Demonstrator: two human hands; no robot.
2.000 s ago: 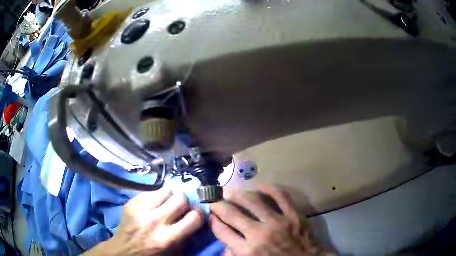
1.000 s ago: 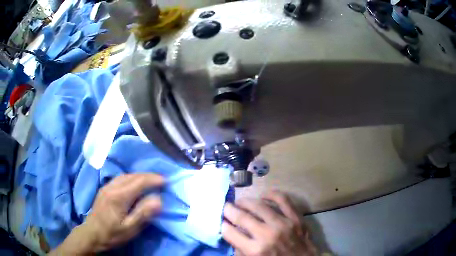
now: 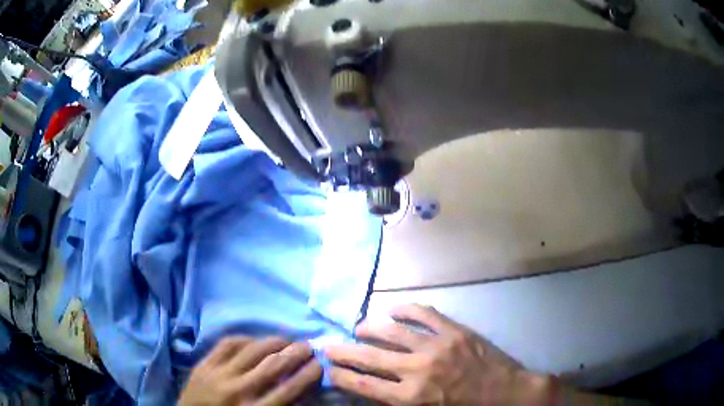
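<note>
A light blue garment lies heaped and spread left of the needle. Its straight-edged band, washed out by the lamp, runs from under the presser foot area toward me. My left hand grips the cloth at the near end of the band, partly cut off by the bottom edge. My right hand lies beside it, fingertips on the band's near end, almost touching my left fingertips. Whether the right fingers pinch the cloth cannot be told.
The cream sewing machine head spans the top, with a tan tension knob and grey knurled knob. A white tongue-shaped piece hangs at left. Blue cut pieces and a red object lie beyond.
The view has shifted, so the machine sits higher. My left hand has moved from the cloth's left side to the band's near end. Both hands are now farther from the needle; more band shows.
</note>
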